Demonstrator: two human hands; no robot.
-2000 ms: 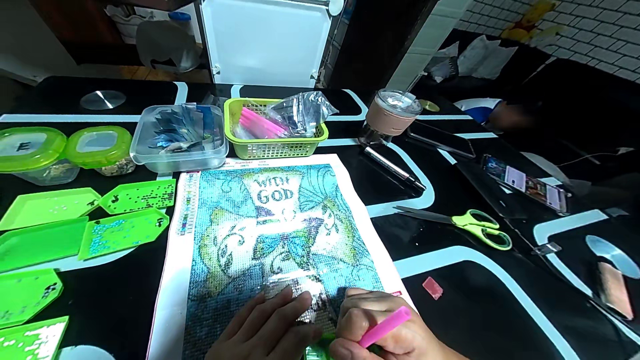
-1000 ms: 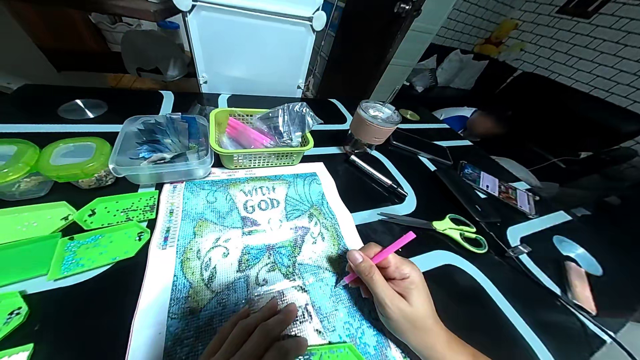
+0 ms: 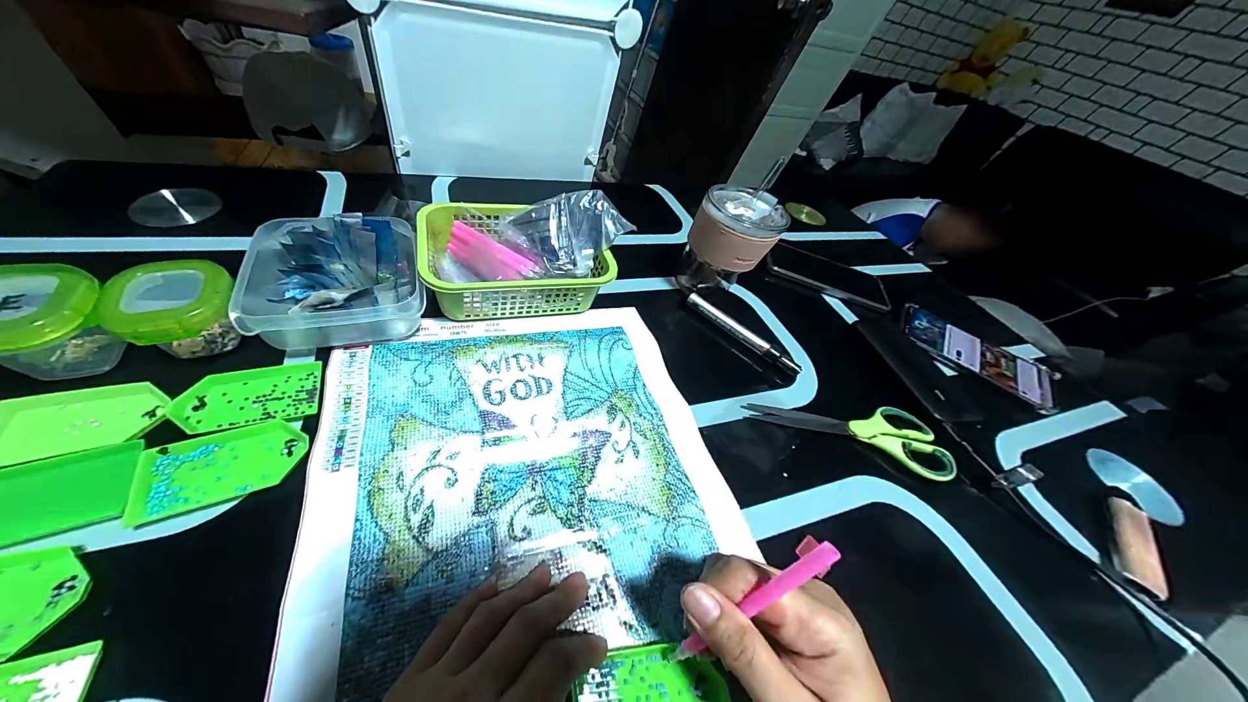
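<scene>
A diamond painting canvas (image 3: 517,468) printed with the words "WITH GOD" lies flat on the black table. My right hand (image 3: 780,624) grips a pink applicator pen (image 3: 780,595), its tip down at a green bead tray (image 3: 648,675) at the bottom of the view. The tray lies over the lower canvas and holds small teal beads. My left hand (image 3: 517,634) rests with spread fingers on the lower canvas, beside the tray; whether it touches the tray is unclear.
Several green bead trays (image 3: 214,468) lie on the left. Behind stand lidded containers (image 3: 171,302), a clear plastic box (image 3: 327,283) and a green basket (image 3: 517,297) with pink pens. On the right are a tumbler (image 3: 736,234), a metallic pen (image 3: 741,331), scissors (image 3: 897,439) and a phone (image 3: 980,356).
My right hand with the pink pen has moved from over the canvas's right side down to the green tray since one second ago. The left hand remains on the lower canvas.
</scene>
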